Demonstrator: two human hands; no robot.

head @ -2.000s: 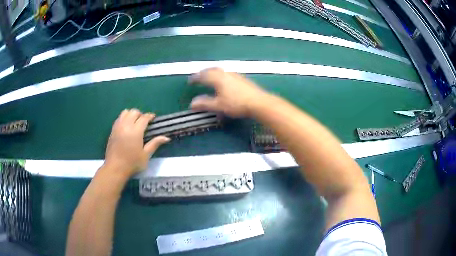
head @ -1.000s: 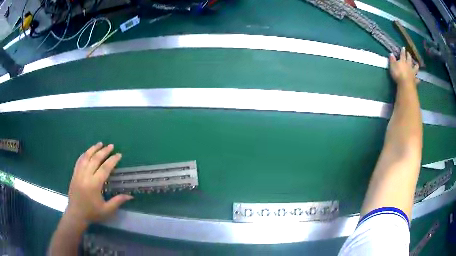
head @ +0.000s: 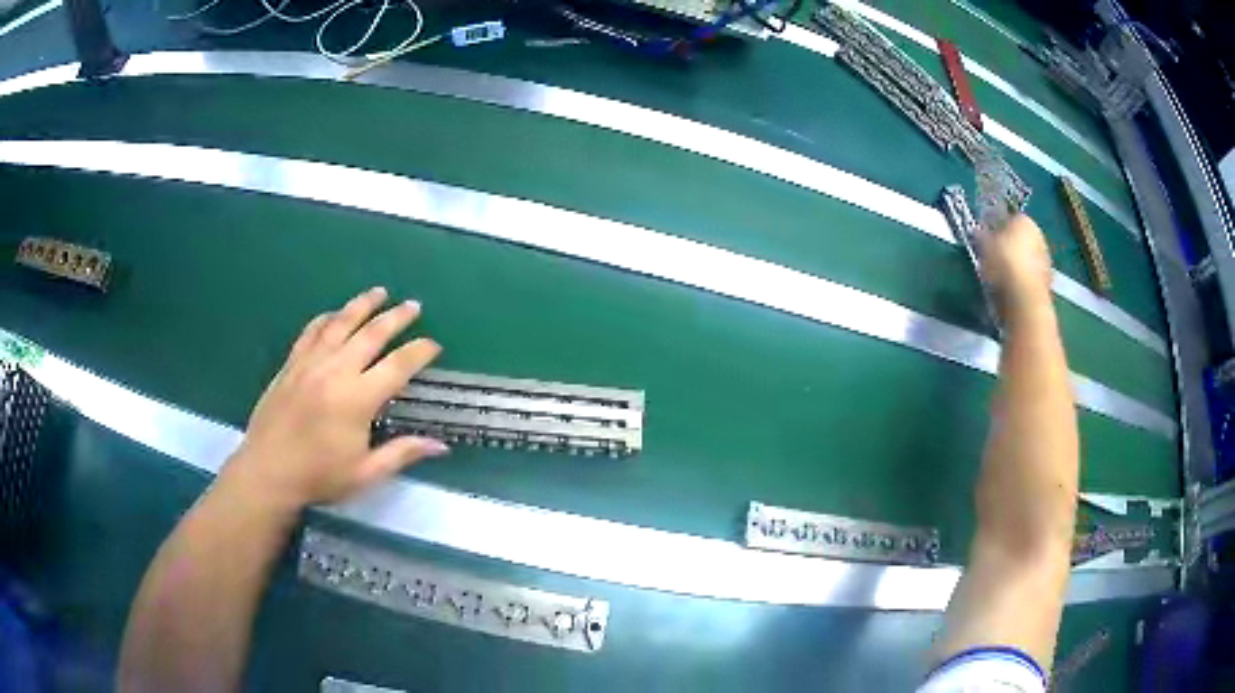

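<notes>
My left hand [head: 345, 406] rests with its fingers around the left end of several stacked fixtures [head: 542, 413], grey bars side by side on the green mat. My right hand [head: 1016, 251] is stretched to the far right, at grey fixture bars [head: 978, 237]; its fingertips are partly hidden, and I cannot tell whether it grips one. A six-nest fixture block [head: 454, 596] lies below the stacked fixtures. Another six-nest fixture block [head: 840, 535] lies to their right, by the silver strip.
More grey bars [head: 901, 81], a red bar [head: 960, 84] and a brass-coloured bar [head: 1085, 233] lie at the far right. A short brass-coloured fixture bar [head: 64, 261] is at left. A dark ribbed stack [head: 16, 440] is at the left edge. A white cable [head: 373, 34] lies at the back.
My right hand has left the stacked fixtures and reached to the far right bars. My left hand stays at the stack. The right-hand fixture block, under my right arm before, is now uncovered. The view has shifted.
</notes>
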